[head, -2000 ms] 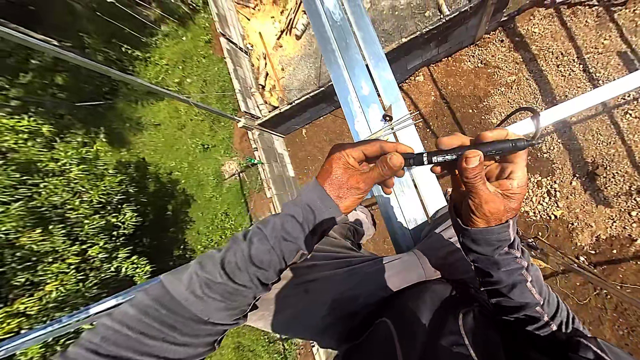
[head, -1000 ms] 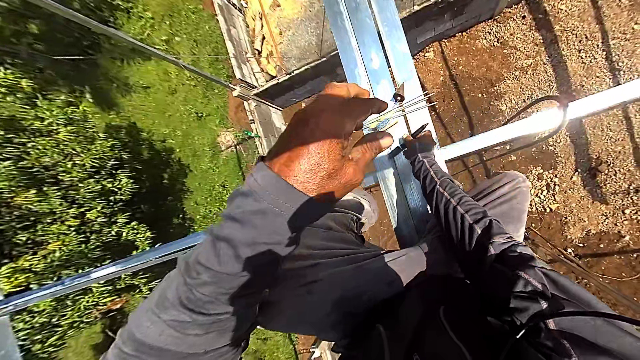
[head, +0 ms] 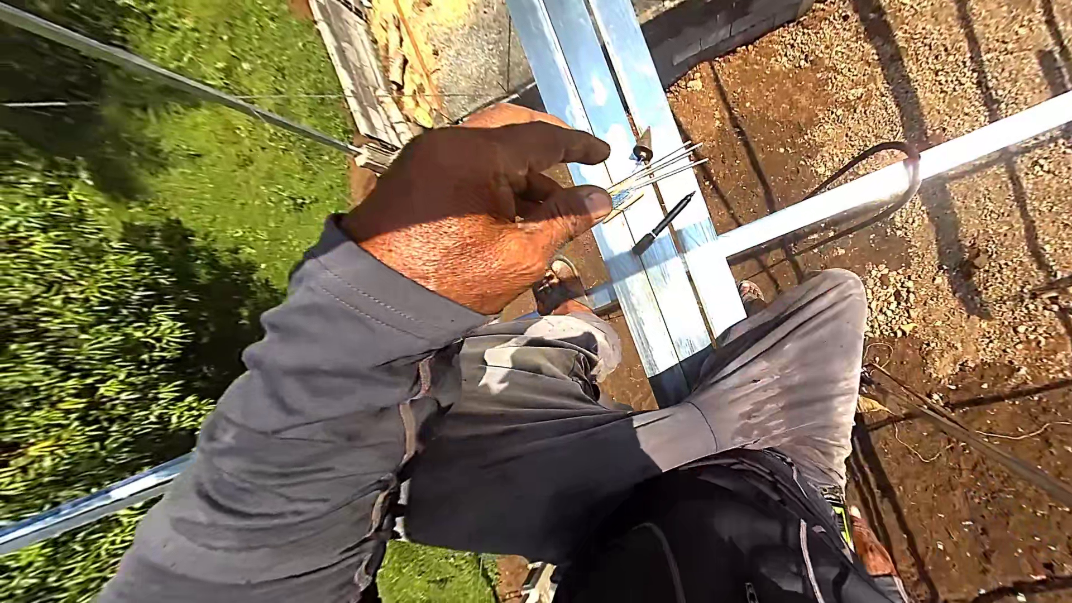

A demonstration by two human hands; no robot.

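My left hand (head: 494, 201) hovers over three side-by-side metal beams (head: 620, 100), thumb and fingers apart, with nothing visible between them. Just beyond its fingertips, several thin metal rods (head: 662, 166) lie across the beams, their near ends partly hidden by the hand. Close to the rods sits a small dark cone-shaped piece (head: 643, 146). A black pen-like marker (head: 663, 224) rests slantwise on the beams. Low at the right, beside my waist, my right hand (head: 873, 548) shows only in part; its fingers and anything in them are hidden.
A long pale metal bar (head: 904, 176) runs off to the right, with a dark looped cable (head: 909, 188) around it. Another metal bar (head: 92, 498) extends left. My feet are beside the beams, high above gravelly soil, grass and a block wall (head: 720, 38).
Two seconds ago both hands held the black marker; now it lies on the beams. My right hand has moved from the beams to beside my waist. My left hand stays above the beams.
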